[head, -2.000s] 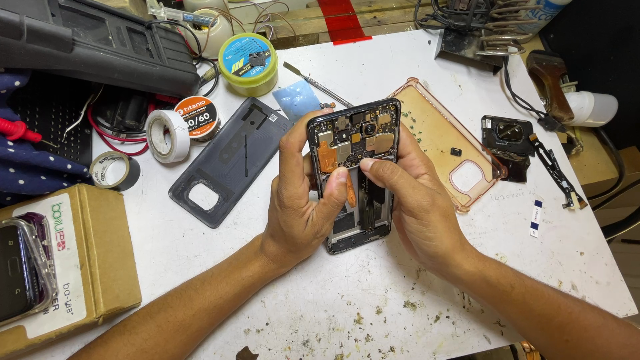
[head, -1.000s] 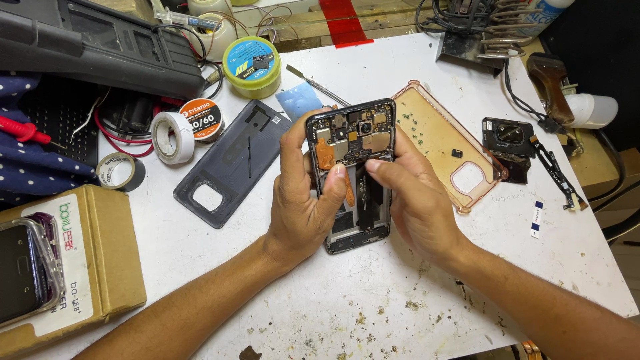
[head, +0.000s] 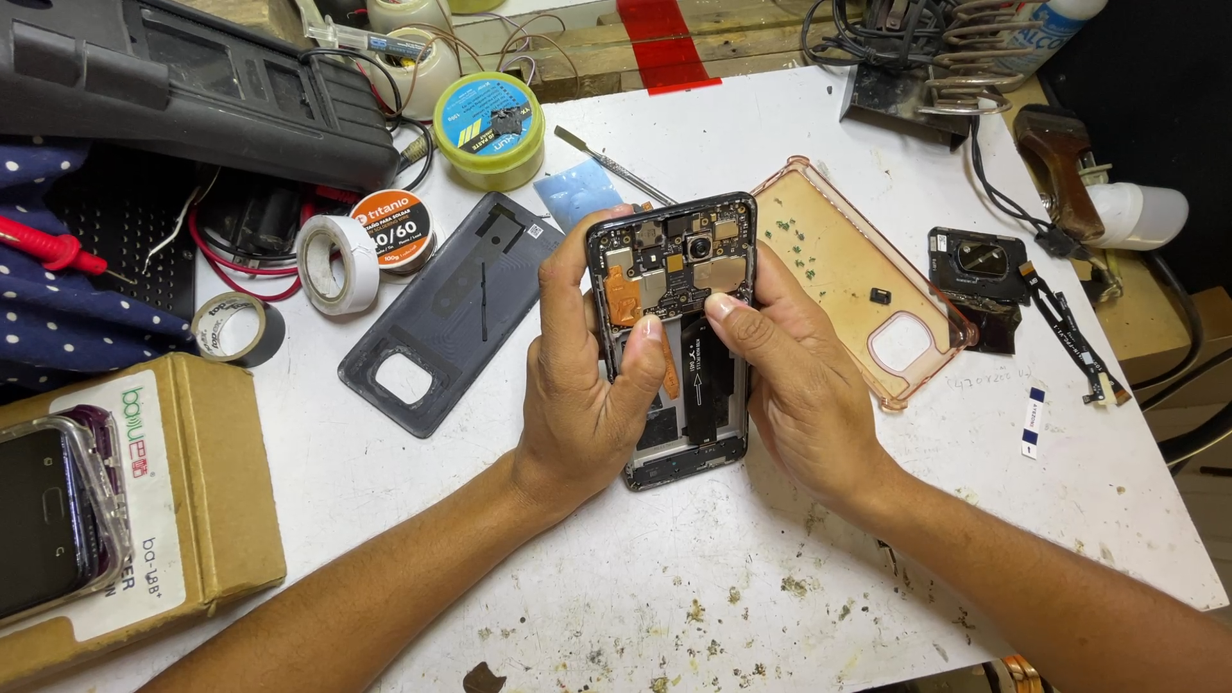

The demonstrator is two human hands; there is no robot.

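Observation:
An opened smartphone [head: 717,279] is held upright between both hands, its logic board, camera module, black flex cable and orange tape exposed. My left hand [head: 592,375] grips its left side, the thumb lying by the orange tape. Around the right side is my right hand [head: 818,385], with the thumb on the lower edge of the board. A detached dark back cover [head: 452,327] lies to the left. Behind the phone and to the right, a clear amber phone case [head: 833,250] holds small screws and a small black part. The fingers behind the phone are partly hidden.
A metal spatula [head: 616,166], a blue sheet [head: 581,192], a green paste tub [head: 489,130], a solder spool [head: 395,231] and tape rolls [head: 337,266] sit behind. At left is a cardboard box [head: 226,481] bearing a phone. Right are a camera cover [head: 980,265] and flex cables [head: 1068,332].

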